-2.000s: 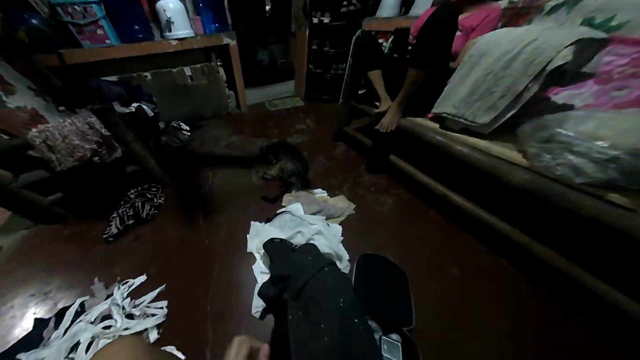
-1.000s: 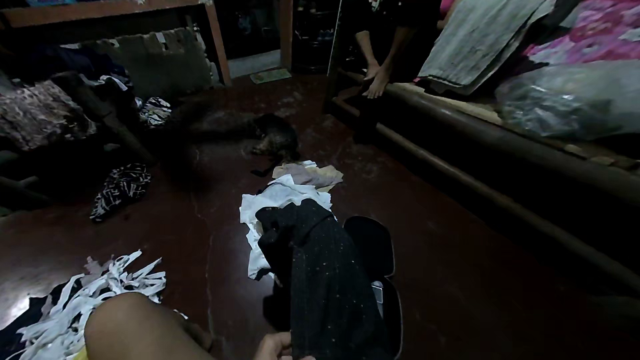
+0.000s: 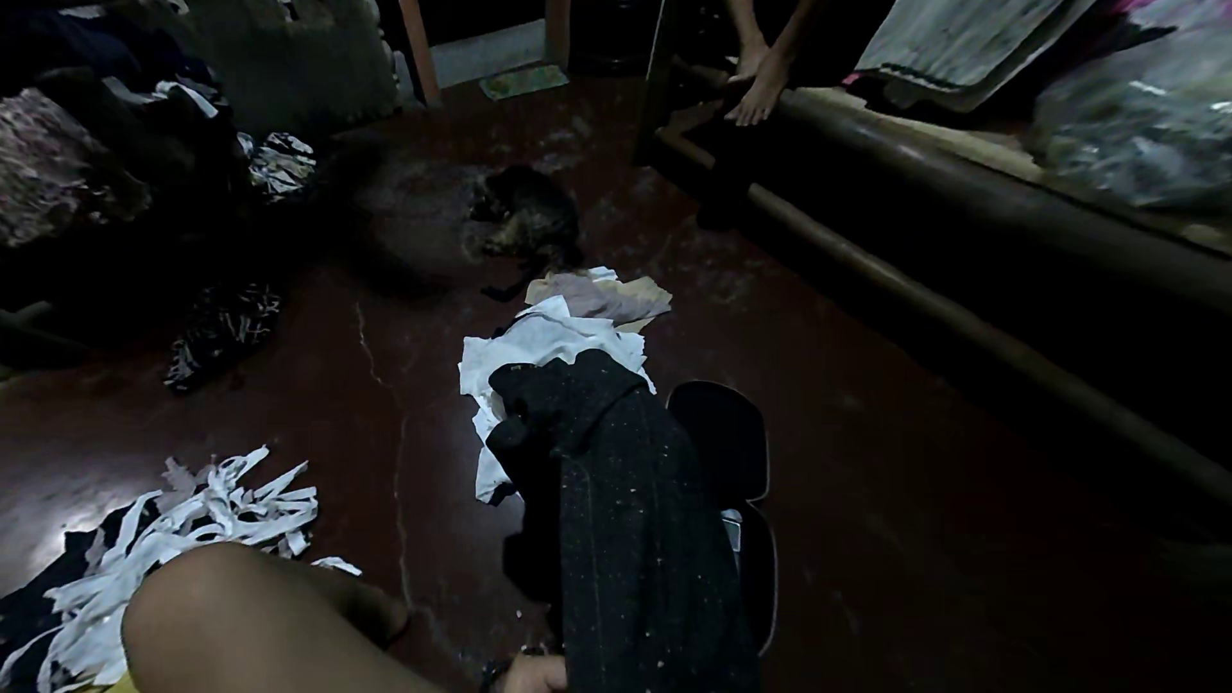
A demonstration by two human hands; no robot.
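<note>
Black cloth (image 3: 635,520), dotted with pale lint, stretches up from the bottom edge of the head view. What appears to be my left hand (image 3: 535,672) pinches its lower left edge; only the fingers show, with a small dark object beside them that I cannot identify. My right hand is out of sight. White cloth pieces (image 3: 539,337) lie under the far end of the black cloth, and beige and greyish cloth (image 3: 606,298) lies just beyond. An open black case (image 3: 722,433) is partly hidden at the right. White cloth strips (image 3: 221,510) are heaped at the left, beside my bent knee.
A dark cat (image 3: 534,217) lies on the red floor beyond the cloth. Patterned dark cloth (image 3: 226,322) rests at left. Along the right runs a wooden bench (image 3: 924,173) with a grey towel (image 3: 972,43) and a plastic bag (image 3: 1145,125). Another person's bare feet (image 3: 760,87) are at its far end.
The black cloth has been drawn out straighter toward me, and the fingers now sit against its lower left edge. My knee has come further into view. The view has tilted down.
</note>
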